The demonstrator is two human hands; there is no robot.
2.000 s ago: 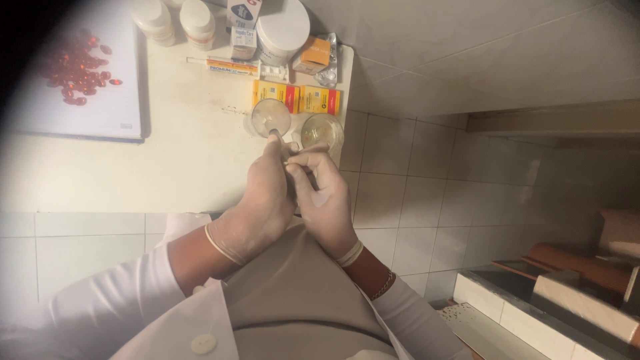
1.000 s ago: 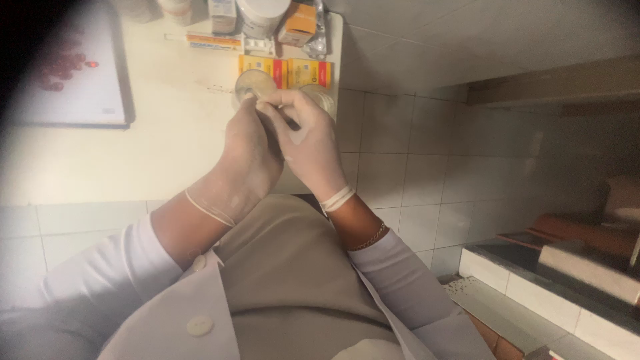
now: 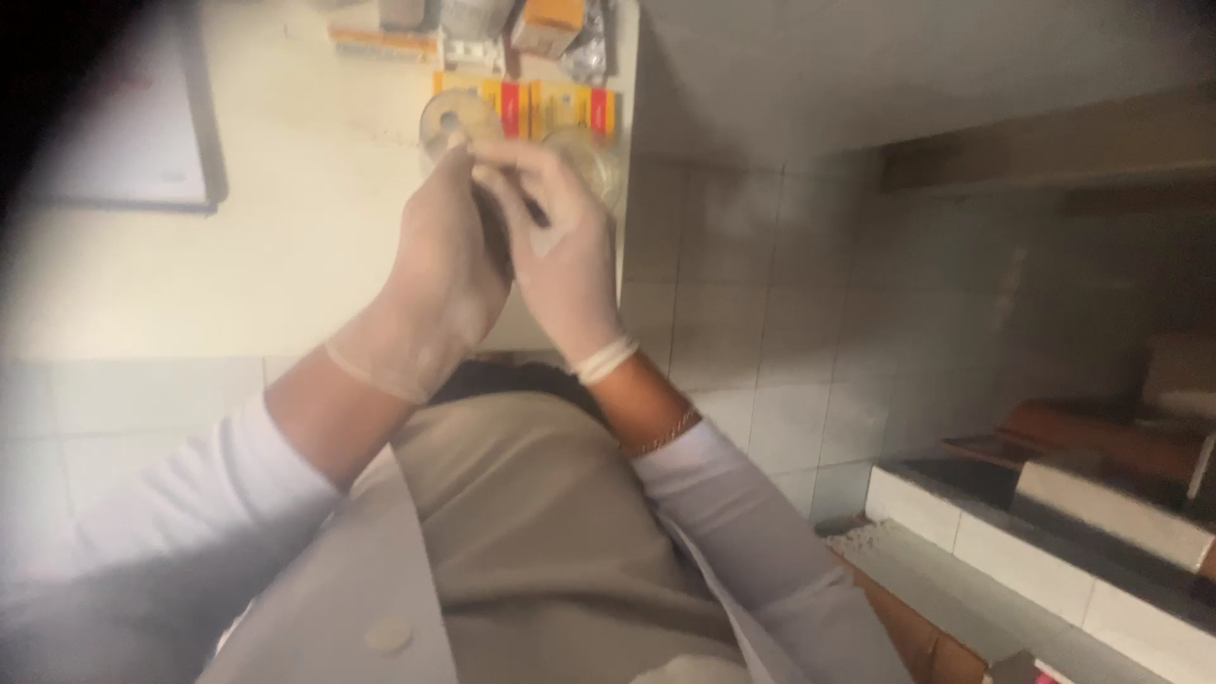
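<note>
My left hand (image 3: 442, 266) and my right hand (image 3: 560, 247), both in pale translucent gloves, meet at the fingertips over the table's edge area. Fingers and thumbs are bent together; whatever lies between them is too small or blurred to make out. Just beyond the fingertips stands a round clear dish or glass (image 3: 456, 112) with a dark spot in it. A second clear round vessel (image 3: 597, 166) is partly behind my right hand. Two yellow and red packets (image 3: 573, 109) lie behind the vessels.
On the cream tabletop (image 3: 190, 285), a white tray or board (image 3: 114, 133) is at the left. At the back are an orange and white box (image 3: 548, 24), a foil blister pack (image 3: 587, 47), a white container (image 3: 475, 14) and an orange-marked syringe or tube (image 3: 383, 40). A tiled wall stands right.
Compared with two seconds ago, my right hand's fingers now arch over to the left hand's fingertips, nearer the left dish. The view has shifted slightly.
</note>
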